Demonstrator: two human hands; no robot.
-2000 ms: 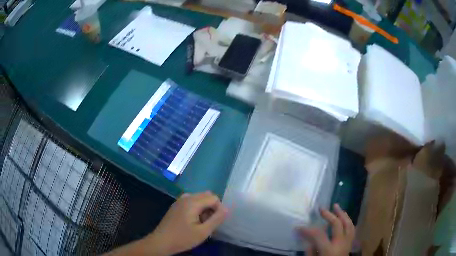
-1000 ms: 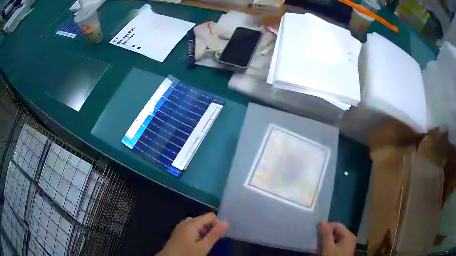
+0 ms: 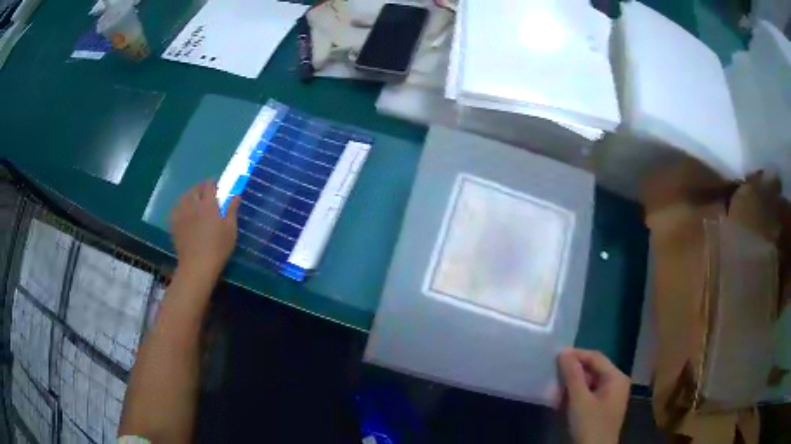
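Observation:
A grey plate point(image 3: 399, 286) with a pale framed rectangle lies on the green table in front of me. My right hand point(image 3: 595, 388) pinches its lower right corner. A blue cell sheet point(image 3: 295, 186) with pale cross lines and white strips along two sides lies left of the plate. My left hand point(image 3: 205, 227) is at its left edge, with the fingertips on or just over the white and blue strip. Whether these fingers grip the sheet cannot be told.
White sheets point(image 3: 529, 61) are stacked behind the plate, with rounded white film piles point(image 3: 681, 82) to their right. A phone point(image 3: 393, 38) lies on cloth. An open carton point(image 3: 685, 303) stands right. A wire basket point(image 3: 87, 321) sits lower left. A cup point(image 3: 124, 33) stands far left.
My left hand has left the grey plate's lower left corner and moved left and up to the blue cell sheet. My right hand remains at the plate's lower right corner. The view has shifted slightly.

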